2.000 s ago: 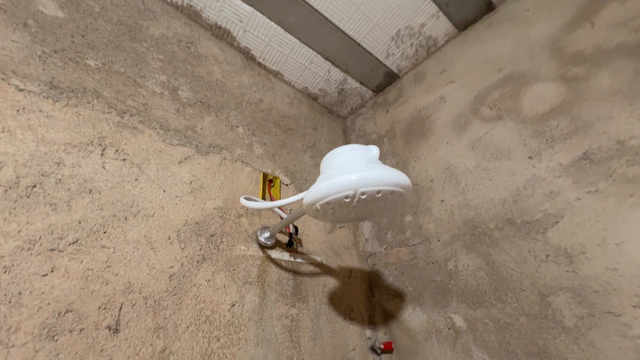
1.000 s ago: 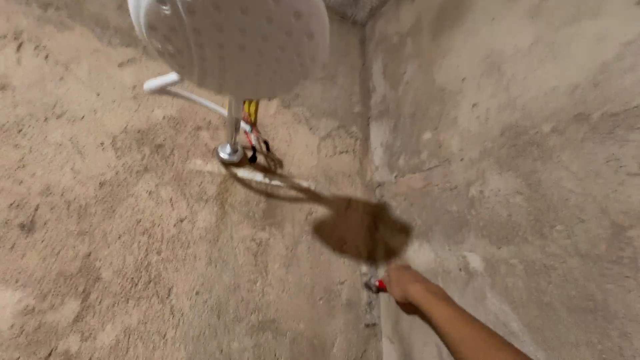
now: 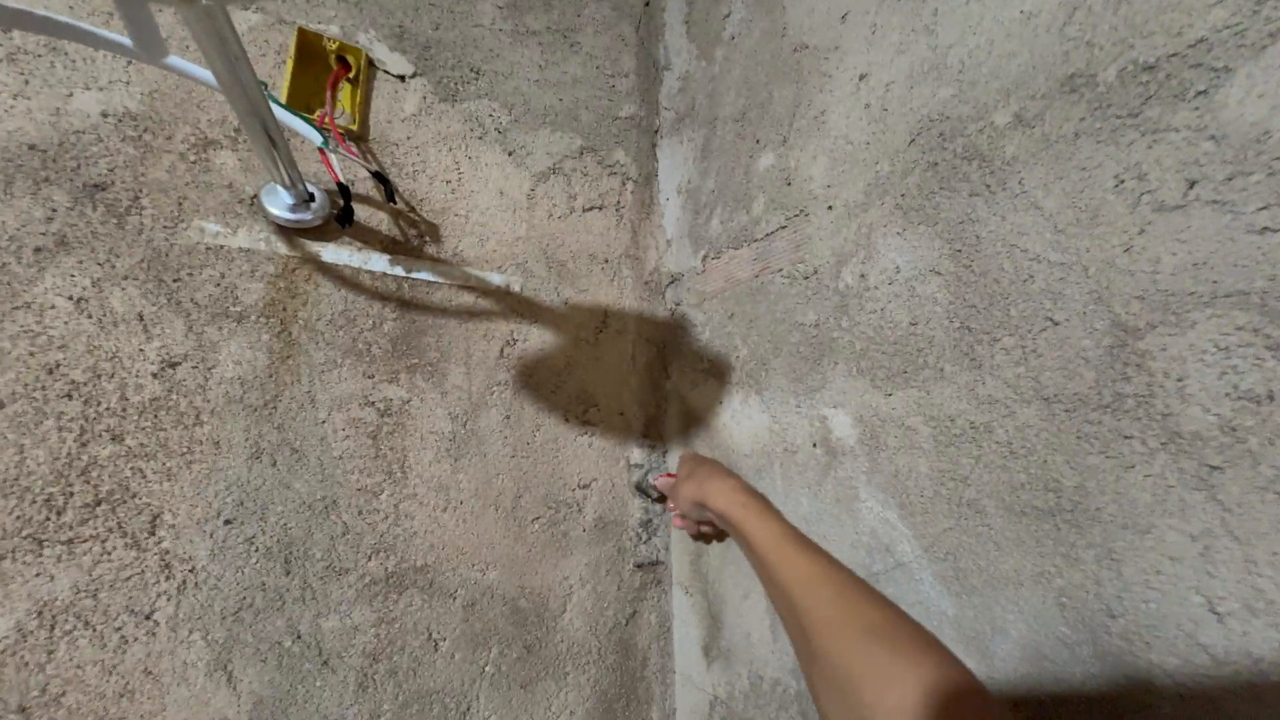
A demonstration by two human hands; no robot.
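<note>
My right hand (image 3: 703, 498) is closed around the red handle of a valve (image 3: 648, 484) set in the wall at the corner; only a little red shows between the fingers. The forearm comes in from the lower right. At the upper left, a metal shower arm (image 3: 245, 110) runs down to a round chrome flange (image 3: 294, 204) on the left wall. A white cable or tube (image 3: 185, 68) passes beside it. The shower head is out of the frame, but its shadow lies above my hand. My left hand is out of view.
Rough plastered walls meet in the corner (image 3: 660, 200). A yellow electrical box (image 3: 325, 82) in the left wall has red wires (image 3: 333, 100) coming out, with black-taped ends (image 3: 345, 205) hanging near the flange. A pale strip (image 3: 370, 261) runs under the flange.
My right hand, absent two seconds ago, came in from the lower right and is on the red-handled valve. The view has tilted down, so the white shower head has left it.
</note>
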